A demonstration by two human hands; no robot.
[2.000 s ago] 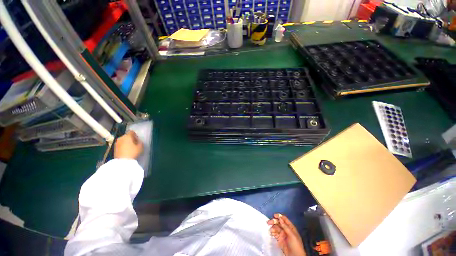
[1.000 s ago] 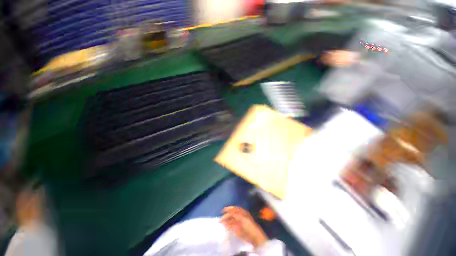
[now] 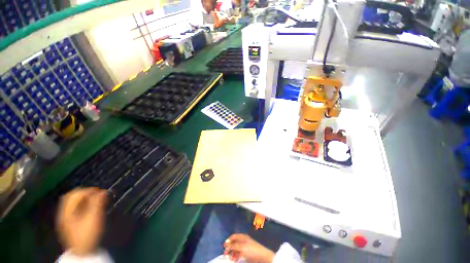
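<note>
A round black housing with a central hole (image 3: 207,175) lies on the tan pad (image 3: 232,154). My left hand (image 3: 82,218) is blurred, over the near left part of the stack of black blister trays (image 3: 149,177); whether it holds anything cannot be told. My right hand (image 3: 248,249) is low at the bottom edge, below the pad, with its fingers curled together; a small thing between the fingertips cannot be made out. A white card with rows of dark dots (image 3: 222,114) lies on the green mat beyond the pad.
The white dispensing machine (image 3: 278,180) stands at the right, its gold-orange head (image 3: 313,110) over red-brown nests (image 3: 306,147). A white disc (image 3: 338,151) sits on a black holder beside them. Another black tray (image 3: 167,97) lies beyond. A red button (image 3: 359,241) is at the front.
The view has swung right, bringing the machine into sight. My left hand has left the clear flat piece at the left and is now by the tray stack. The housing stays on the pad.
</note>
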